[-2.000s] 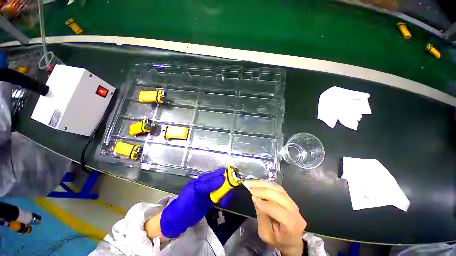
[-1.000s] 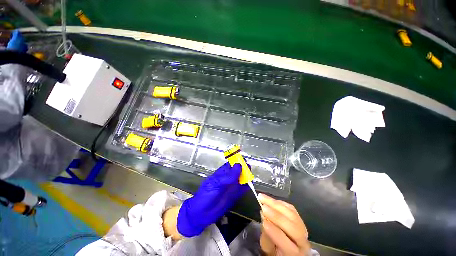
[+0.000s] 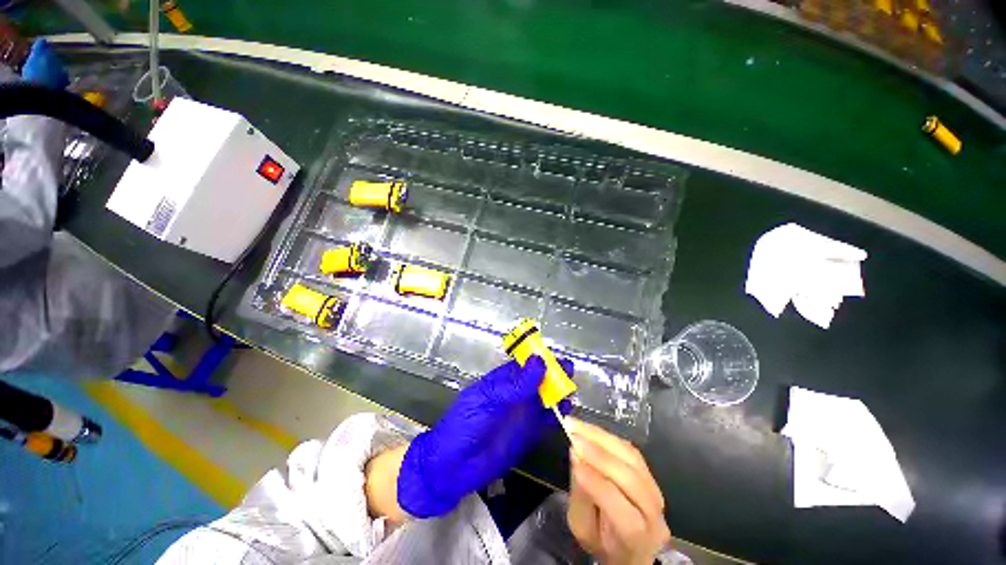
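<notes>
My left hand [image 3: 469, 439], in a violet-blue glove, holds a yellow unit [image 3: 553, 382] with black bands, tilted, above the front edge of the clear tray. My bare right hand [image 3: 616, 492] pinches a thin white cotton swab [image 3: 562, 417] at the unit's lower end; the swab's tip is hidden. The clear blister tray [image 3: 518, 240] holds several yellow units [image 3: 421, 281] in its left part. A clear cup [image 3: 715, 363] stands right of the tray.
Two white wipes [image 3: 806, 270] lie right of the cup. A white box [image 3: 206, 180] with a red switch and black corrugated hose [image 3: 75, 116] is left of the tray. A green conveyor [image 3: 530, 55] runs behind, carrying yellow units. A neighbour's grey-white sleeve [image 3: 33, 188] shows at left.
The unit has turned from leaning right to leaning left, its banded end now up. The swab has moved from the banded end to the lower end. The whole view has shifted somewhat.
</notes>
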